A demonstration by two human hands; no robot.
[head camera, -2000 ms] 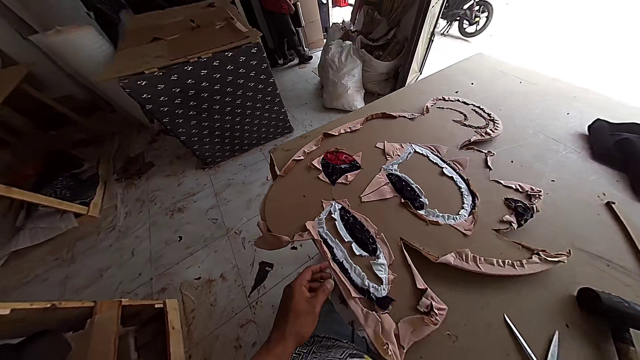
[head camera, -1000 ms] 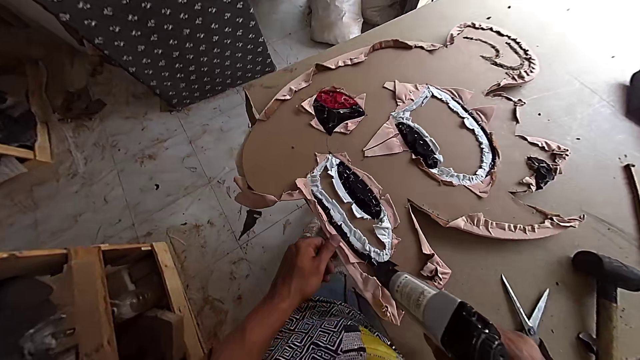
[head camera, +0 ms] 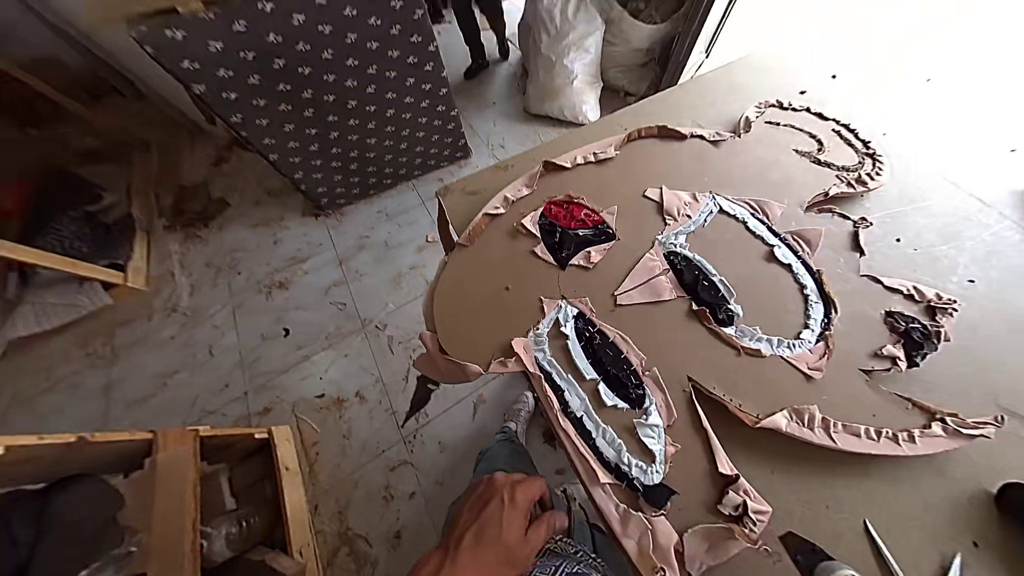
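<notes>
A brown board panel (head camera: pixel 592 320) in an animal-head-like shape lies face down or back up on the table, its edges wrapped in pleated pink fabric (head camera: pixel 848 432). Two oval parts edged with white fabric (head camera: pixel 768 344) and black fabric (head camera: pixel 612 360) are set in it, and a red and black piece (head camera: pixel 574 228) is above them. My left hand (head camera: pixel 500 520) is at the bottom centre, fingers curled, beside the panel's lower left edge; whether it holds anything is hidden. My right hand is not visible. At the bottom right edge, part of a dark and silver tool (head camera: pixel 812 556) shows beside scissor blades (head camera: pixel 884 548).
The table (head camera: pixel 760 80) extends right. Wooden frames (head camera: pixel 176 496) stand on the floor at left. A patterned dark fabric-covered block (head camera: pixel 336 96) is behind, near white sacks (head camera: pixel 564 60) and a person's legs (head camera: pixel 480 32). Part of a dark hammer head (head camera: pixel 1010 500) shows at right.
The dark and silver tool, near the lower oval a second ago, is now at the bottom edge. My right hand has left view. My left hand has moved down off the panel's edge.
</notes>
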